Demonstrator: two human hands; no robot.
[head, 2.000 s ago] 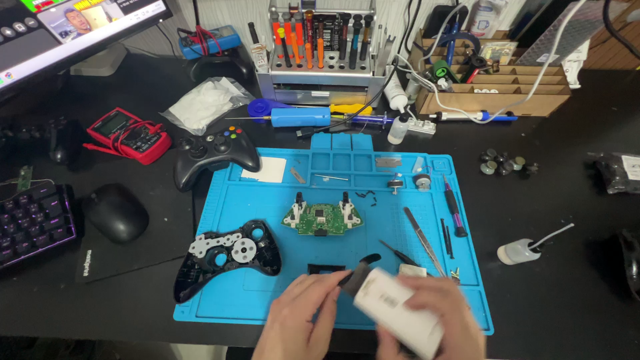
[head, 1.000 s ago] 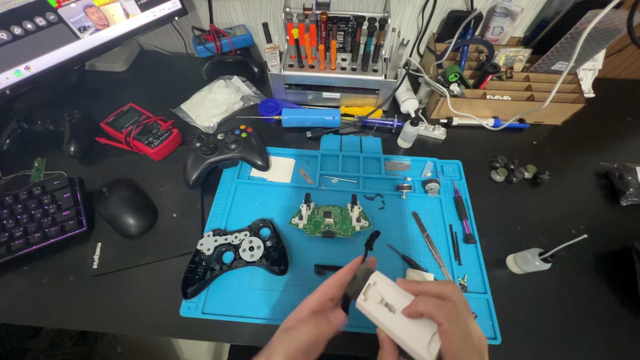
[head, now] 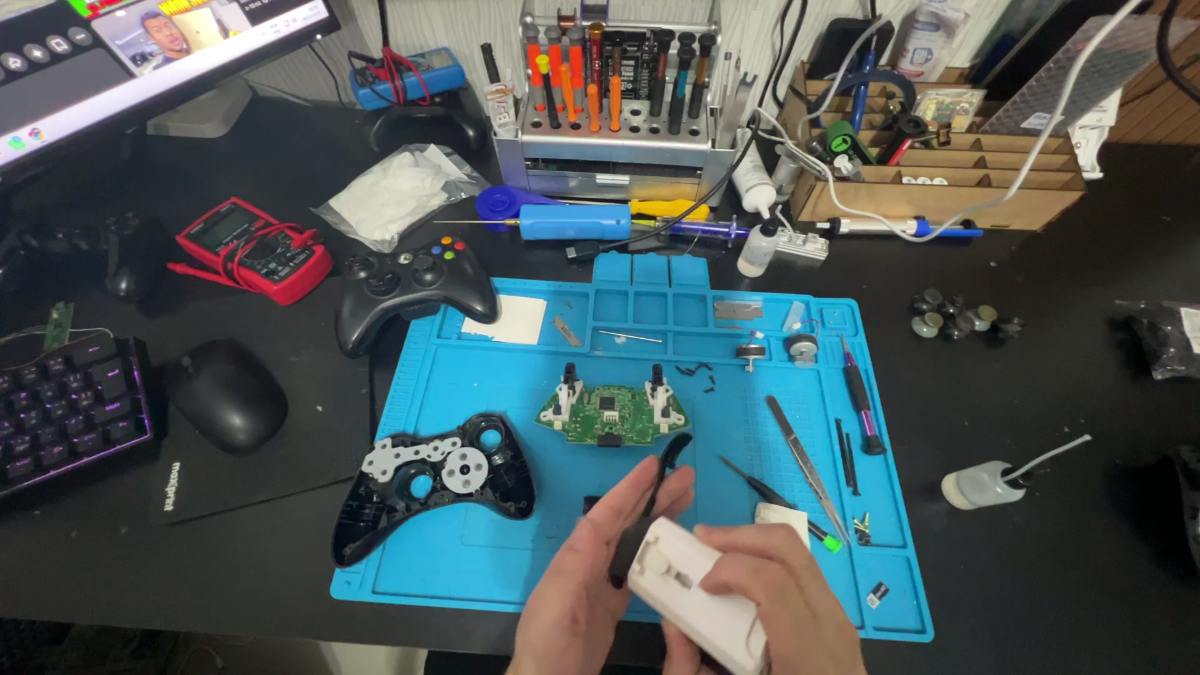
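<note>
My left hand (head: 600, 553) holds a black curved plastic controller part (head: 647, 511) upright between thumb and fingers. In my right hand (head: 769, 586) is a white plastic device (head: 698, 591), its end close against the black part. Behind them on the blue silicone mat (head: 741, 487) stands a green circuit board (head: 609, 412) with white and black trigger mounts. An opened black controller shell (head: 436, 487) with grey rubber pads lies at the mat's left. A pair of tweezers (head: 806, 464), a green-ended tool (head: 783, 502) and a purple-handled screwdriver (head: 861, 394) lie at right.
An assembled controller (head: 422, 291) rests across the mat's upper left corner. Beyond it are a red multimeter (head: 258, 248) and a screwdriver rack (head: 614, 141). A mouse (head: 225, 394) and keyboard (head: 70, 412) sit left. A small bottle with a thin spout (head: 984, 486) stands right of the mat.
The white device has turned in my right hand, so a face with a round knob and a slot shows. The black part in my left hand now stands more upright and shows more of its length.
</note>
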